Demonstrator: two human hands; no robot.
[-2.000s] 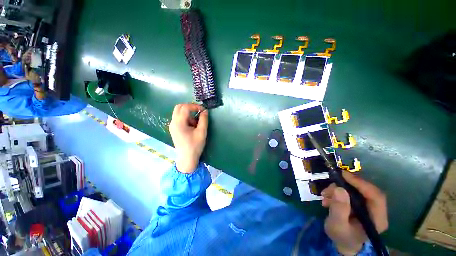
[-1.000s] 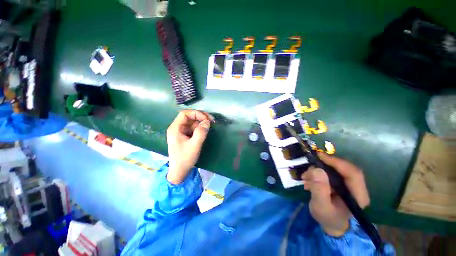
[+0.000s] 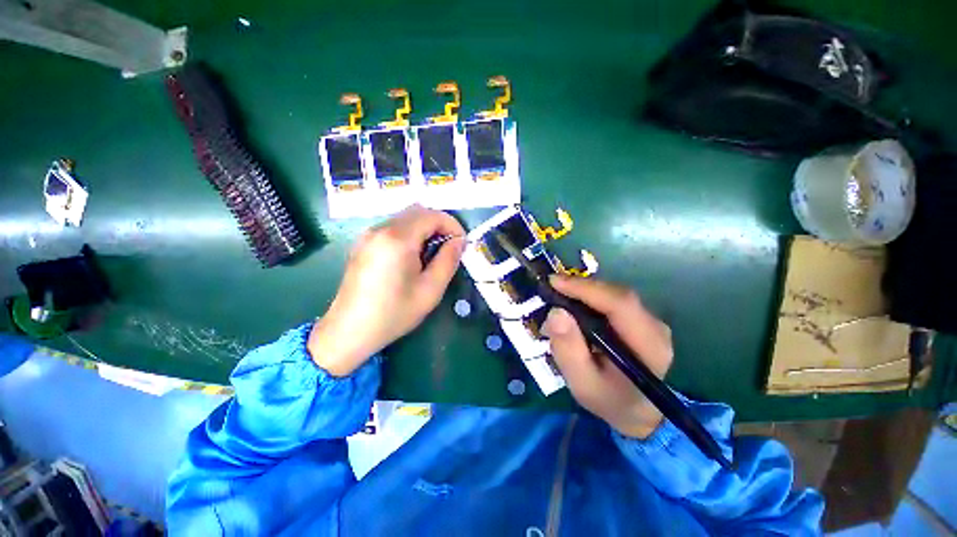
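My left hand (image 3: 394, 275) is pinched on a small dark part, mostly hidden by the fingers, at the top left corner of the slanted white strip (image 3: 541, 374). My right hand (image 3: 619, 351) grips a black soldering iron (image 3: 642, 380). Its tip lies over the top LCD module (image 3: 510, 238) of this strip. The hand covers part of the lower modules. Yellow flex tails (image 3: 556, 224) stick out to the right. A second white strip (image 3: 420, 199) with several dark modules lies behind, its flex tails (image 3: 448, 100) pointing away.
A dark ridged row of leaded parts (image 3: 236, 173) lies left. Grey discs (image 3: 463, 307) lie beside the slanted strip. Far left are a single module (image 3: 65, 195) and a black-and-green spool (image 3: 63, 294). Right are a clear tape roll (image 3: 855, 194), cardboard (image 3: 834, 309) and a black housing (image 3: 771, 79).
The view has swung right. My left hand has moved from the row's near end to the slanted strip's corner. The iron's tip has moved up to the top module.
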